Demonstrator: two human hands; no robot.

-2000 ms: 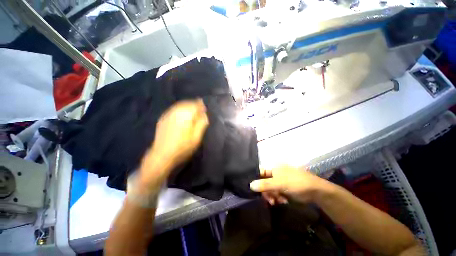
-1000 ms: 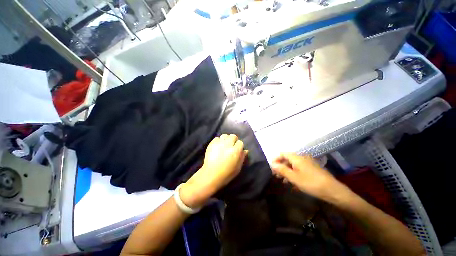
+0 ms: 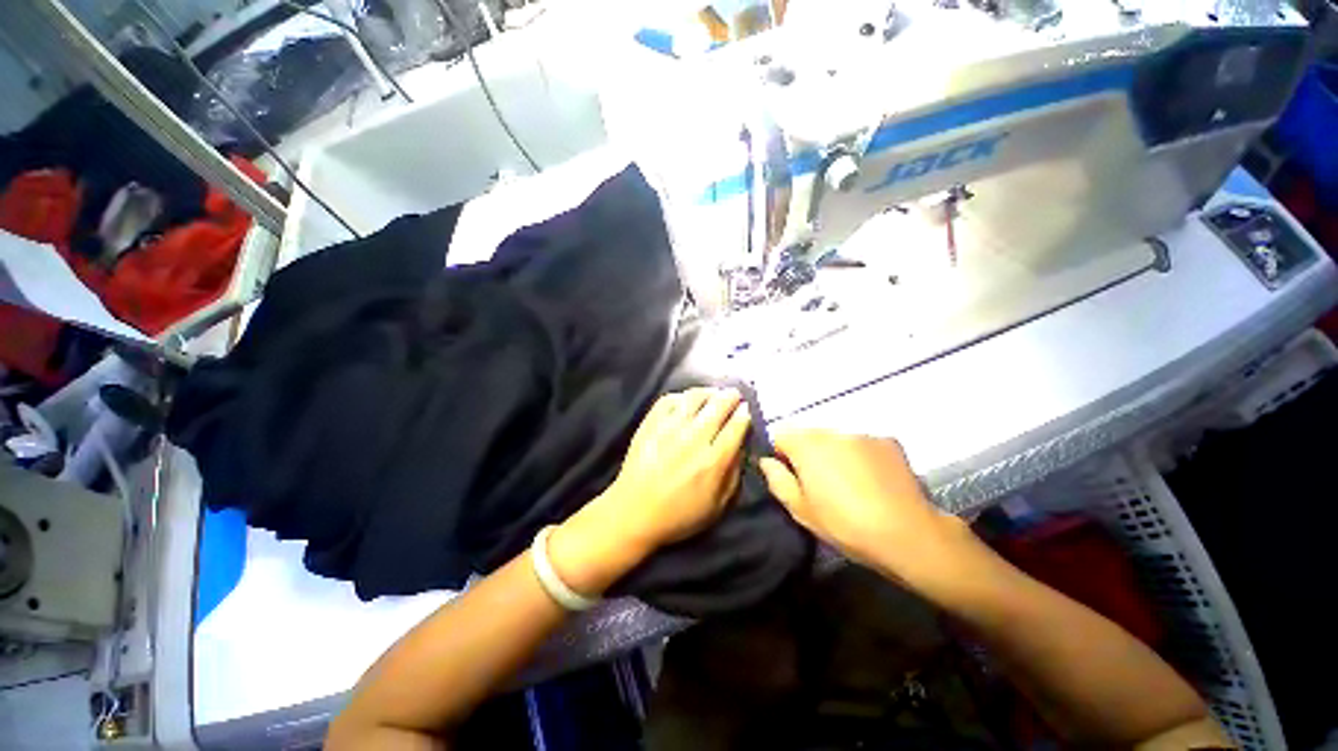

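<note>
A large black garment piece (image 3: 426,396) lies bunched on the white table, left of the needle, with its near right end over the table's front edge. My left hand (image 3: 687,462) is closed on its right edge. My right hand (image 3: 839,492) is beside it, thumb and fingers pinching the same edge. The fingertips are partly hidden by the cloth. The presser foot and needle (image 3: 746,286) of the white JACK sewing machine (image 3: 1013,176) are just beyond the cloth's right edge, brightly lit.
A ruler-marked front edge (image 3: 1027,449) borders the table. A thin metal tool (image 3: 839,263) lies right of the needle. A white perforated basket (image 3: 1174,565) is at lower right. A second machine (image 3: 59,543) stands far left, with red cloth (image 3: 184,272) behind the rail. A control panel (image 3: 1255,247) is at right.
My left hand has moved off the middle of the cloth to its right edge. My right hand has moved in beside it and taken hold of the edge. The hanging paper has swung aside.
</note>
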